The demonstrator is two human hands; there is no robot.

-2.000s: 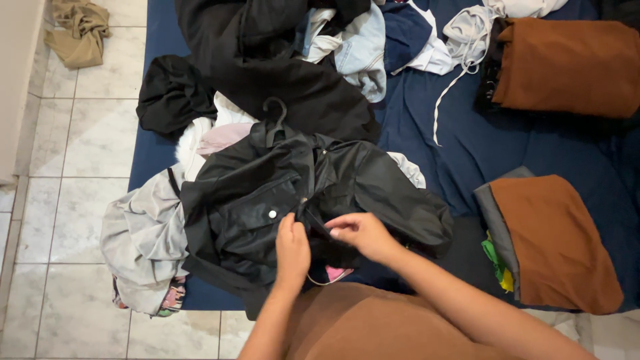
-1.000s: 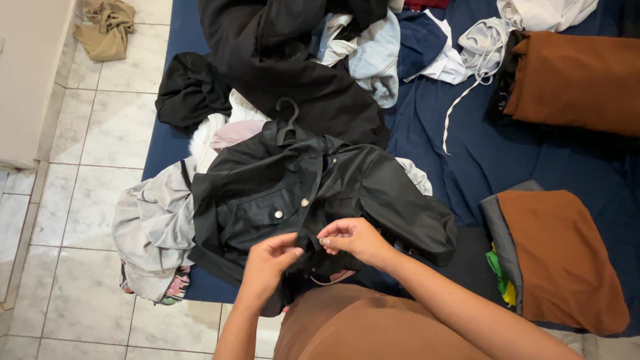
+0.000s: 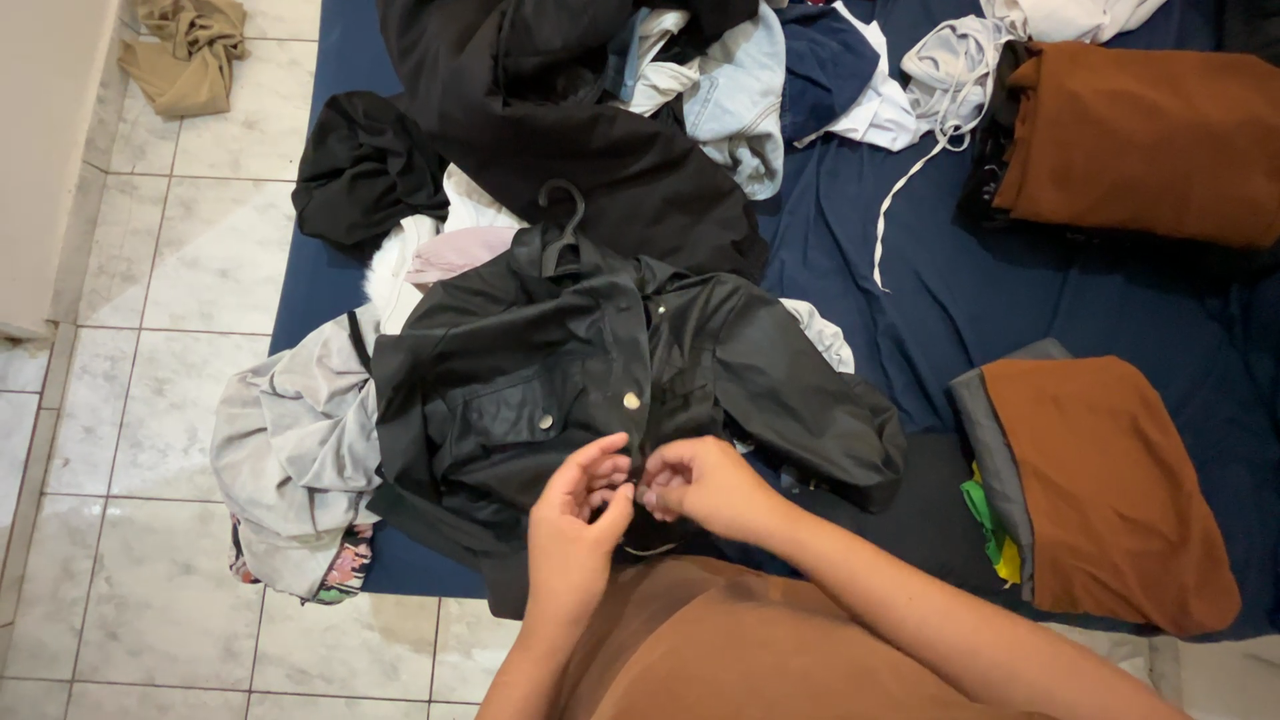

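Note:
A black leather-look jacket [image 3: 590, 370] lies front up on the bed, with the hook of a dark clothes hanger [image 3: 566, 222] showing at its collar. Metal snap buttons dot its front; one snap button [image 3: 631, 401] sits on the placket above my fingers. My left hand [image 3: 584, 490] grips the placket's lower part between thumb and fingers. Close beside it, my right hand [image 3: 700, 485] pinches the same front edge from the other side. The fingertips hide the exact spot they hold.
Black fabric [image 3: 600, 150], a light denim garment [image 3: 745, 100] and a pale grey garment [image 3: 300, 420] surround the jacket. Folded brown cloths [image 3: 1150, 140] lie at the right on the navy sheet [image 3: 1060, 320]. A tan cloth [image 3: 190, 55] is on the tiled floor [image 3: 190, 400].
A second ago my hands were slightly apart over the placket; now their fingertips are close together on its lower part. The placket lies straighter down the front than two seconds ago.

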